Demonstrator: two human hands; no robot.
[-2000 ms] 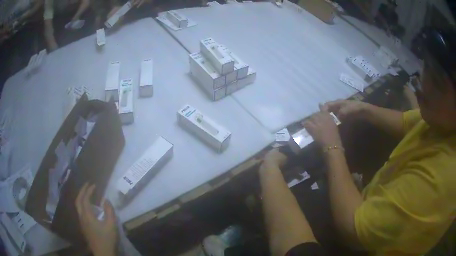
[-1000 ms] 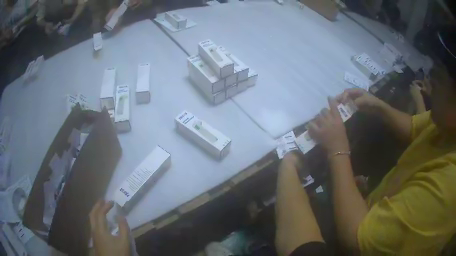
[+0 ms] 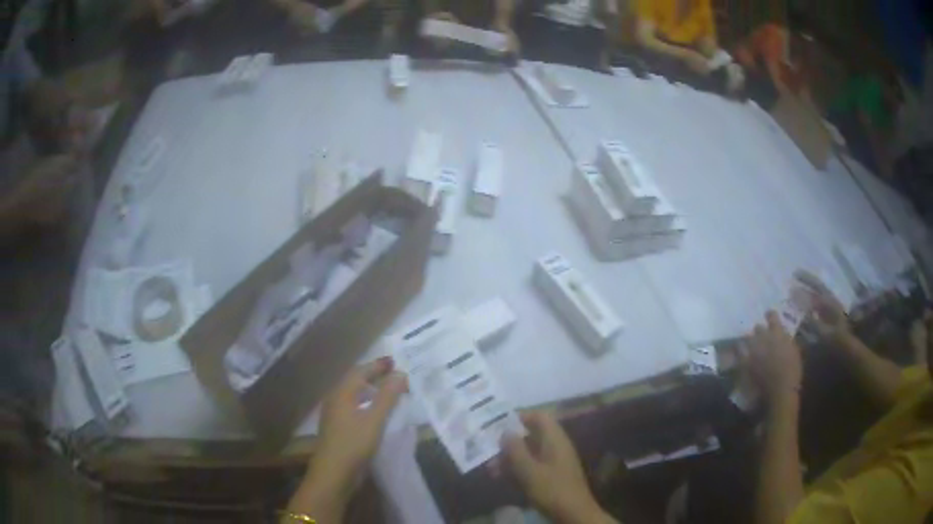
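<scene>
An unfolded leaflet (image 3: 457, 389) with printed panels is held in front of me at the table edge. My left hand (image 3: 360, 411) has its fingertips at the leaflet's left edge and seems to pinch it; a small white spot shows between the fingers. My right hand (image 3: 544, 463) grips the leaflet's lower right corner. A white retail box (image 3: 491, 321) lies partly hidden behind the leaflet. A pale, soft-looking thing (image 3: 406, 476) hangs below the leaflet; blur hides what it is.
An open brown box (image 3: 338, 333) of papers stands left. A tape roll (image 3: 157, 308) lies on sheets at far left. A retail box (image 3: 578, 304) lies right of the leaflet, below a stack of boxes (image 3: 634, 230). A neighbour's hands (image 3: 774, 353) work at right; people sit along the far side.
The view has swung left, so table things appear farther right. My right hand has come from the table edge to the leaflet, now spread between my hands. My left hand has moved toward it.
</scene>
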